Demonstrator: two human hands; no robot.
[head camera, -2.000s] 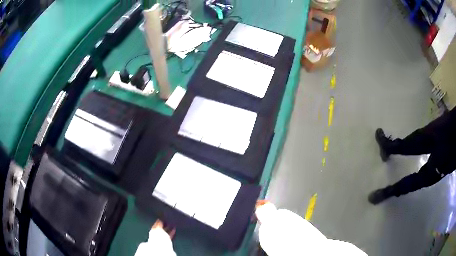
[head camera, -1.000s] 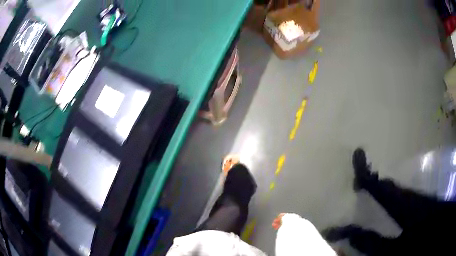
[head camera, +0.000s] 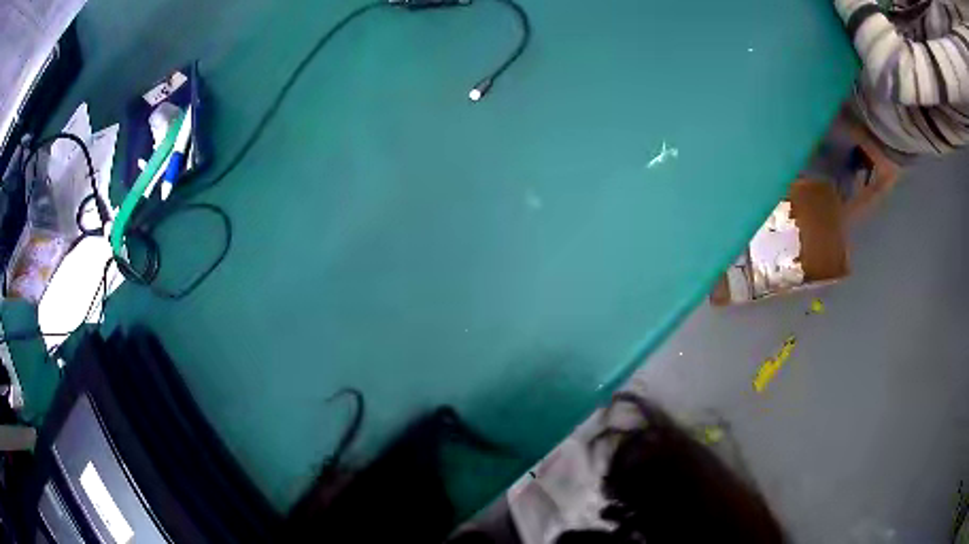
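Neither of my hands is in view. Stacked black foam trays (head camera: 186, 425) lie at the lower left of the green bench, cut off by the picture's edge. A grey panel (head camera: 80, 430) with a white label (head camera: 106, 502) lies in the top tray. Dark, hair-like shapes (head camera: 409, 483) cover the bottom middle and hide the bench there. Some white cloth (head camera: 563, 489) shows beside them past the bench edge.
A dark box (head camera: 136, 159) holds pens and a green-handled tool (head camera: 149, 183). A black cable (head camera: 282, 101) runs across the green mat (head camera: 478, 255). Papers (head camera: 72, 292) lie at left. A cardboard box (head camera: 823, 239) stands beyond the bench edge. A striped sleeve (head camera: 914, 69) shows at upper right.
The view has moved along the bench, so the trays now sit at the lower left. My hand and the dark-clothed legs have left the picture. A striped sleeve has come into view.
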